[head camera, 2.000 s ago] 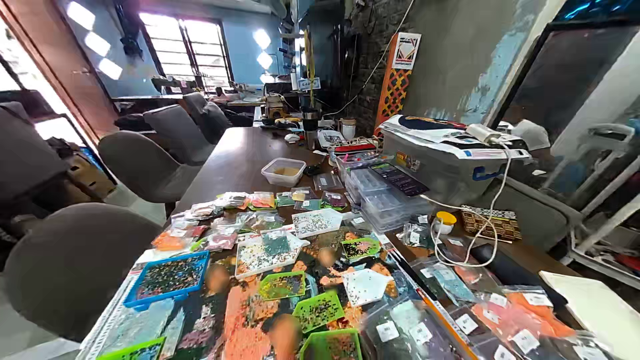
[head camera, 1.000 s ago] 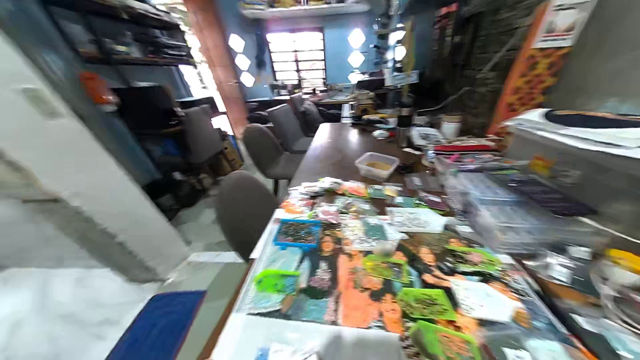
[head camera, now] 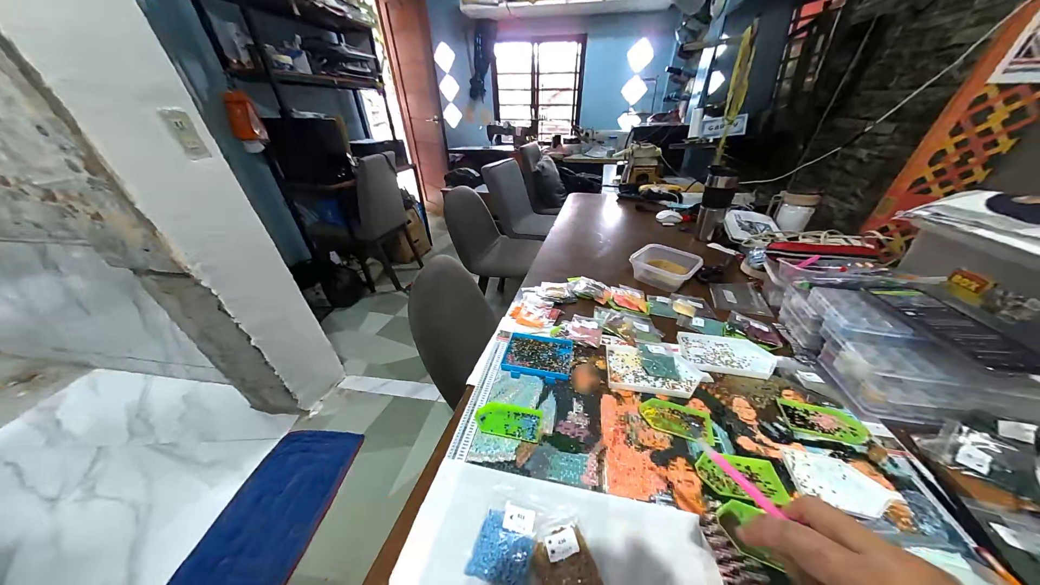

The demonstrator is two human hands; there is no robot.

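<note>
My right hand (head camera: 829,540) holds a pink applicator pen (head camera: 743,479) at the lower right, its tip over the green trays on a diamond-painting canvas (head camera: 630,455). A green tray (head camera: 743,478) of dark beads lies just beyond my fingers. Other green trays (head camera: 509,422), a blue tray (head camera: 538,356) and white trays (head camera: 725,355) of beads rest on the canvas. Near the table's front, a bag of blue beads (head camera: 500,548) lies beside a bag of brown beads (head camera: 566,561) on white backing. My left hand is out of view.
Small bead packets (head camera: 626,298) line the canvas's far edge, with a clear plastic tub (head camera: 665,266) behind them. Stacked plastic cases (head camera: 877,349) stand at the right. Grey chairs (head camera: 447,325) stand along the table's left side, near a blue mat (head camera: 272,504).
My right hand with the pink pen has come into view at the lower right. The view has swung left, showing the floor and left wall.
</note>
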